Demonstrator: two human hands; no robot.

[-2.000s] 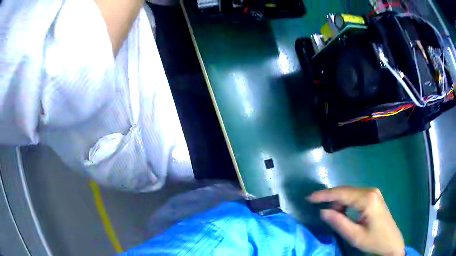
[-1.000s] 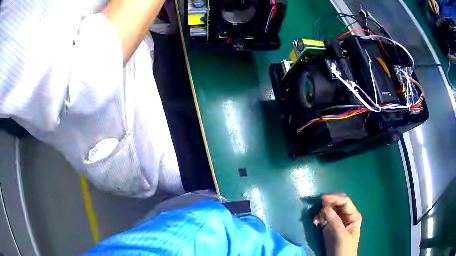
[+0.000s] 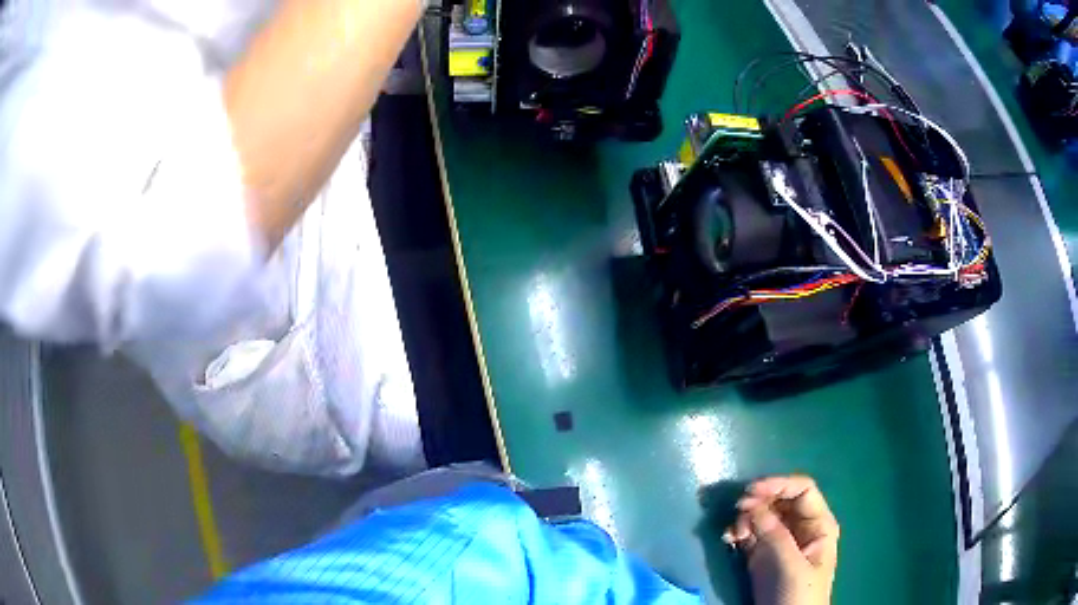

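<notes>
My right hand (image 3: pixel 786 529) is at the bottom right above the green bench, with thumb and fingers curled close together. A tiny pale spot shows at the fingertips; I cannot tell whether it is a held item or a fingertip. The hand touches no unit. An open black projector unit (image 3: pixel 804 331) stands above it on the bench, with a dark round lens opening (image 3: pixel 716 228), red, yellow and black leads (image 3: pixel 786 290), a white cable (image 3: pixel 828 240) and an upright green board with a yellow block (image 3: pixel 723 124). My left hand is not in view; a blue sleeve (image 3: pixel 473 550) shows at the bottom.
Another black unit (image 3: pixel 567 89) stands at the top of the green bench (image 3: pixel 532 225). A person in a white smock (image 3: pixel 319 366), forearm raised, is at the left. A grey metal-edged strip (image 3: pixel 1005 284) runs along the right. A small dark square (image 3: pixel 563 421) lies on the bench.
The view has shifted, so the units lie further left and the second unit shows more fully. My right hand appears further left, its fingers drawn closer together. The neighbour's forearm reaches further into view.
</notes>
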